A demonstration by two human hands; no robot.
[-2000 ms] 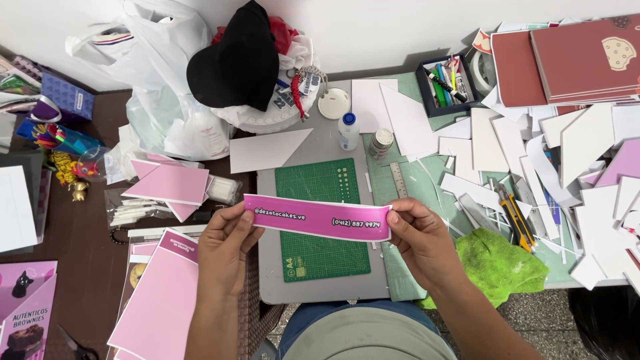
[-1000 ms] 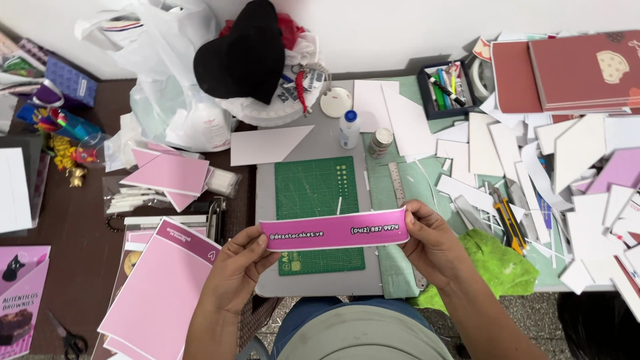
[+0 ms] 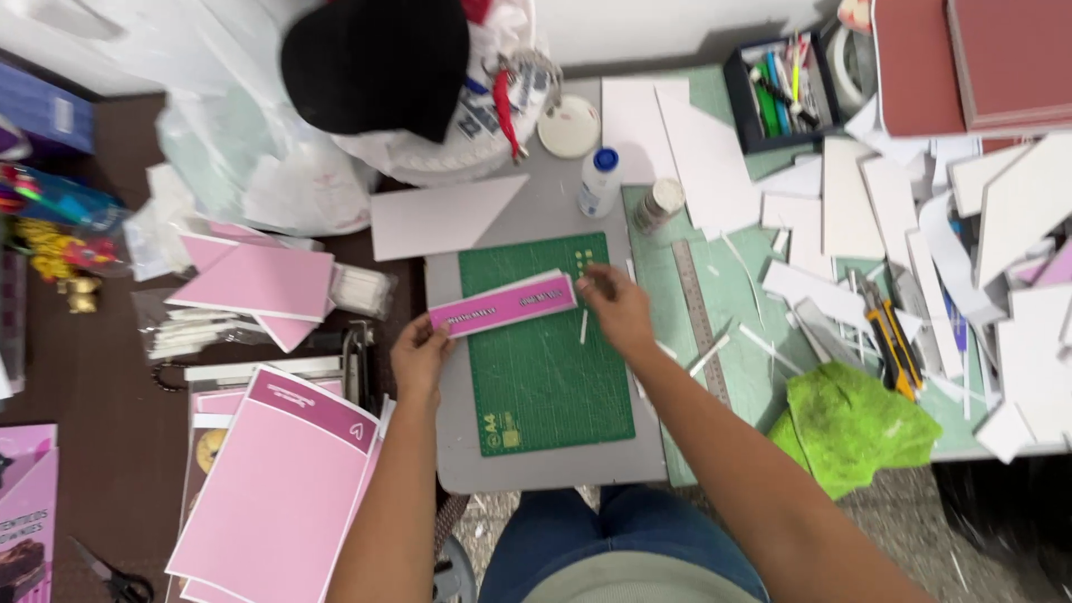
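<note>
A magenta printed card strip [image 3: 504, 305] with white edges and dark writing slants over the green cutting mat [image 3: 548, 377]. My left hand [image 3: 421, 352] grips its left end between thumb and fingers. At the strip's right end is my right hand [image 3: 614, 306], its thumb and fingertips at or just beside the corner; whether they touch it is unclear. A small white paper sliver [image 3: 584, 327] lies on the mat below my right fingertips. The mat rests on a grey board [image 3: 544, 473].
A glue bottle [image 3: 600, 184] and a small jar [image 3: 660, 205] stand behind the mat. To the right lie a metal ruler [image 3: 700, 322], a yellow and black utility knife [image 3: 893, 339], a green cloth [image 3: 854, 427] and card offcuts. Pink printed sheets [image 3: 276, 494] and scissors [image 3: 113, 574] are at left.
The strip has moved away from my body and now tilts up to the right. My right hand has shifted from a clear grip on its right end to that corner.
</note>
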